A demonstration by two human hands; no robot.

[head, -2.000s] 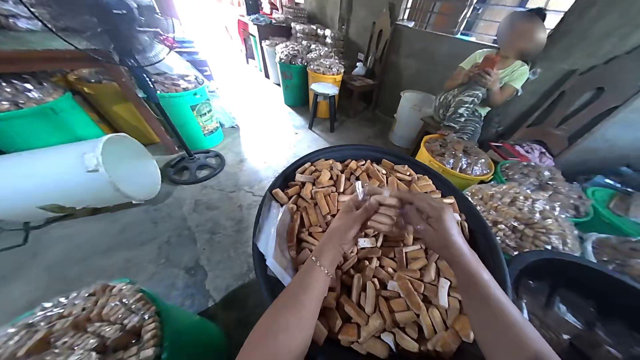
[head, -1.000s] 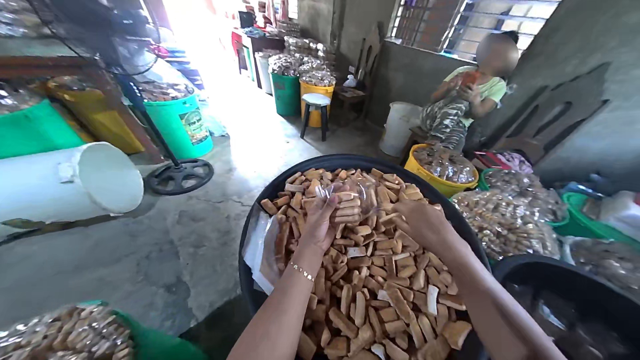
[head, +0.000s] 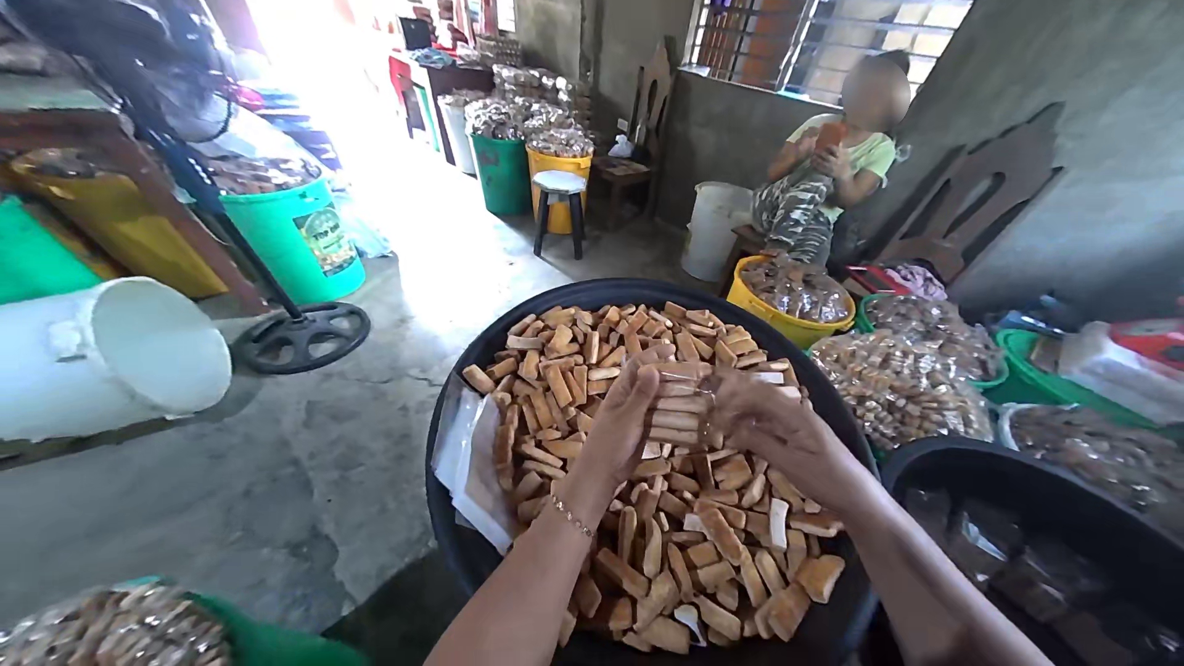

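Note:
A large black tub [head: 453, 555] holds a heap of baked biscuit sticks [head: 638, 555]. Above the heap, my left hand [head: 627, 407] grips a clear plastic bag with several biscuit sticks [head: 677, 414] stacked inside. My right hand [head: 763, 416] is at the bag's right side, its fingers blurred; whether they pinch the plastic or a biscuit cannot be told. Flat clear plastic bags [head: 476, 462] lie at the tub's left inner edge. A small white plastic piece [head: 689, 622] rests on the biscuits near the bottom.
Another black tub [head: 934, 453] with packed bags stands at the right, by a yellow bucket [head: 795, 324] and a pile of filled bags [head: 897, 384]. A person [head: 823, 176] sits by the wall. At left are a fan base [head: 305, 338], a white bucket lying down [head: 111, 361] and a green bucket [head: 268, 657].
My right hand was down at the biscuits right of the bag one second ago; now it is at the bag. My left hand has kept its hold on the bag.

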